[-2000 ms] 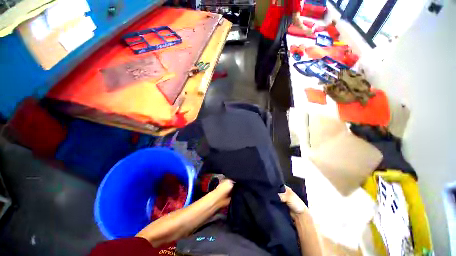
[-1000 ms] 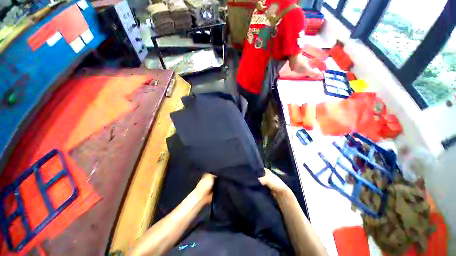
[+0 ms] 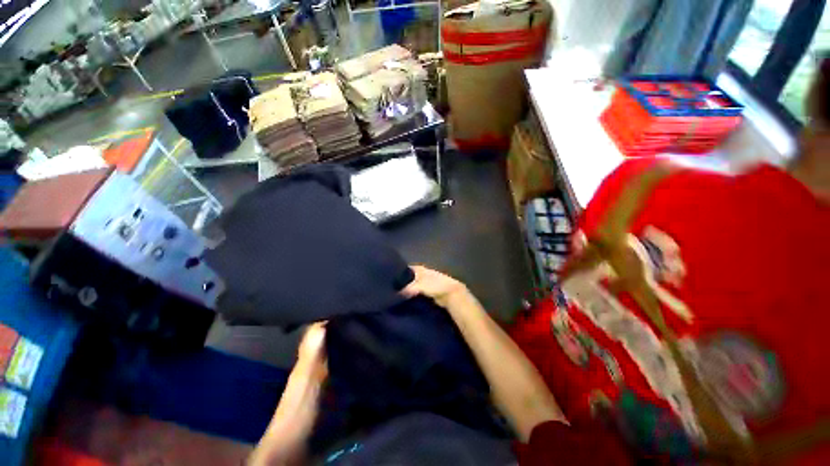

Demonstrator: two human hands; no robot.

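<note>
Black sheet material (image 3: 300, 246) is held in front of me at the middle of the view. Its wide flat part sticks out ahead and its bunched part hangs down toward my apron. My left hand (image 3: 312, 344) grips its near left edge, with the fingers partly hidden by the sheet. My right hand (image 3: 435, 284) grips its right edge, with the fingertips partly hidden.
A person in a red shirt (image 3: 692, 291) stands close at my right. Ahead is a cart with stacked brown pieces (image 3: 314, 114) and a white bundle (image 3: 393, 185). A control box (image 3: 141, 237) is at the left. A bench (image 3: 564, 118) holds red stacks (image 3: 669, 123).
The view has moved forward past the press table and bench to the cart and the person in red. The black sheet is still in both hands and now points more to the left.
</note>
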